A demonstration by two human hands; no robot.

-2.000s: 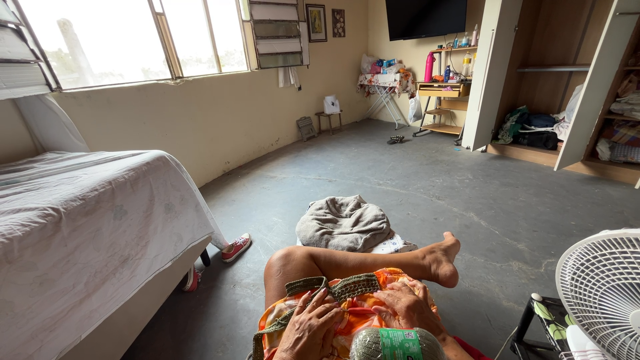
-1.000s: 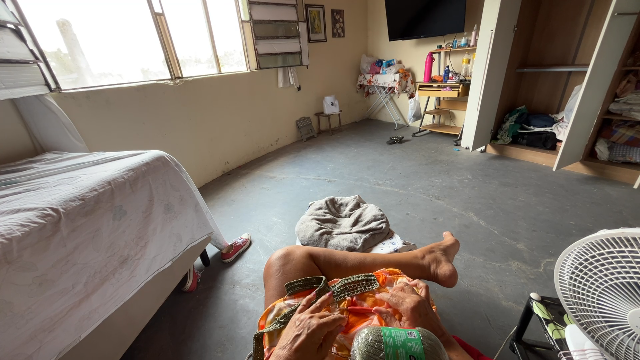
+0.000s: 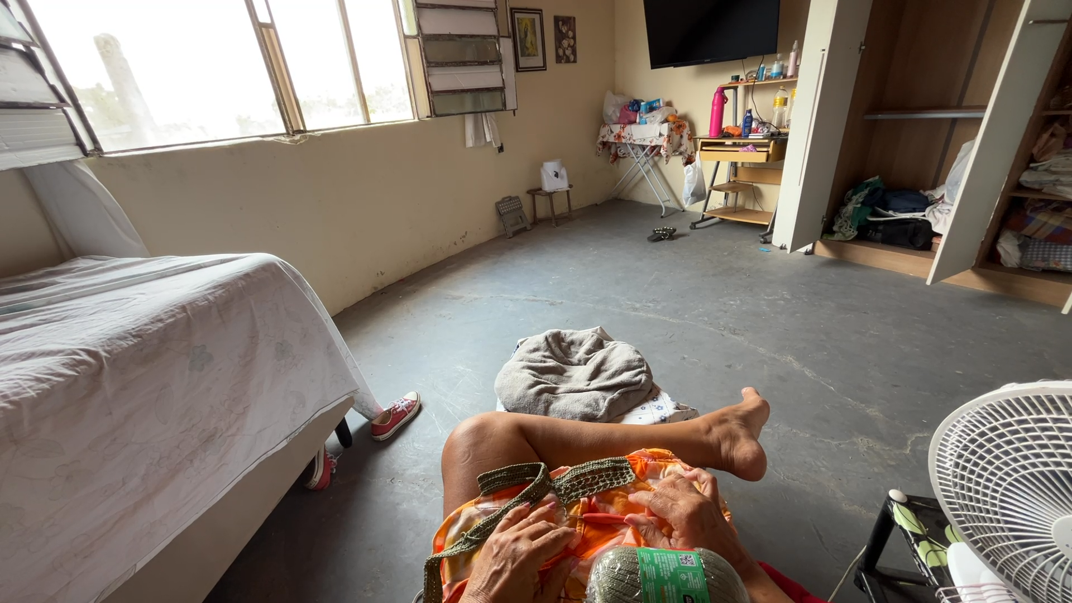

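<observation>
A long olive-green crocheted strip [image 3: 593, 479] lies looped over orange patterned fabric [image 3: 610, 512] on the lap. My left hand [image 3: 523, 548] rests at the strip's left part, its fingers bent over the fabric. Opposite it, my right hand [image 3: 688, 509] lies on the orange fabric near the strip's right end, fingers bent. Whether either hand pinches yarn or a hook cannot be seen. Close below the hands is a ball of green yarn [image 3: 615, 578] with a green label, partly cut off by the bottom edge of the view.
A grey folded cloth [image 3: 574, 374] lies beyond the bent leg. To the left stands a bed with a white sheet [image 3: 159, 368], with red sneakers [image 3: 395, 416] beside it. A white fan [image 3: 1017, 477] and a small black-framed stand [image 3: 904, 536] are at the right.
The crocheted strip lies differently on the lap, now with a loop crossing in the middle. Both hands have shifted only slightly.
</observation>
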